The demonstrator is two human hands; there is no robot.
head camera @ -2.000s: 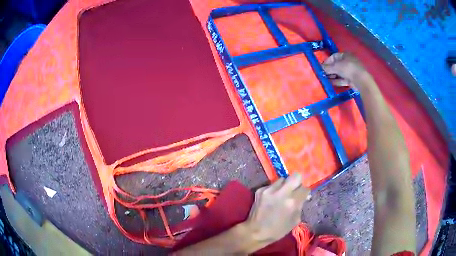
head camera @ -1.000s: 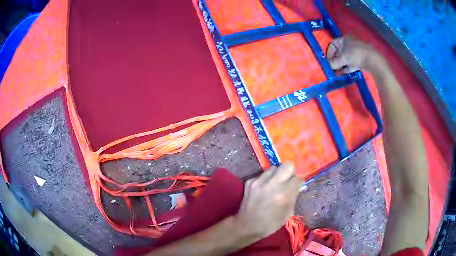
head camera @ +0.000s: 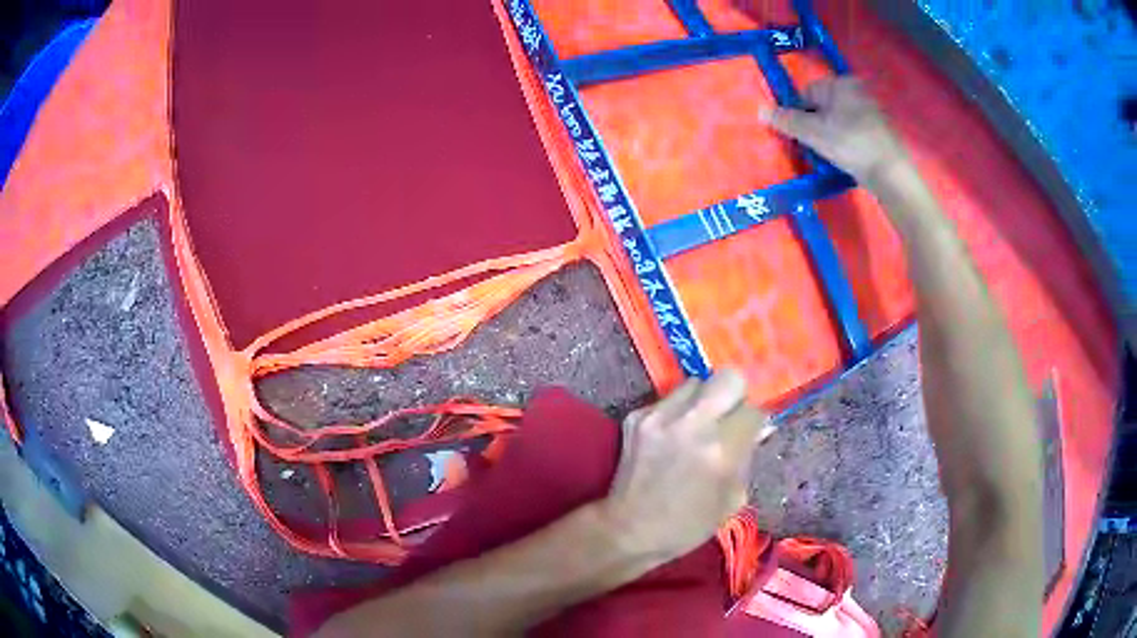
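Note:
A large blue cutting die (head camera: 611, 206) with cross braces and white handwriting lies on mottled orange sheet material (head camera: 698, 137). Its top runs out of the picture. My left hand (head camera: 686, 461) is closed at the die's lower left corner; its fingertips are partly hidden. My right hand (head camera: 838, 125) holds a brace on the die's right side, with thumb and fingers around the bar. My right forearm covers the die's lower right part. A dark red rectangular panel (head camera: 374, 150) lies flat left of the die, bordered by thin orange strips.
Tangled orange offcuts (head camera: 374, 337) lie below the panel, with more (head camera: 810, 580) at the bottom. The scuffed cutting pad (head camera: 100, 324) shows through openings. Dark red material (head camera: 549, 461) lies beside my left forearm. A wooden ledge (head camera: 100, 548) is lower left, blue press steel (head camera: 1041, 75) upper right.
The die and sheet sit higher in the picture. My right hand and forearm have shifted left over the die, covering its right edge. My left hand stays at the lower corner.

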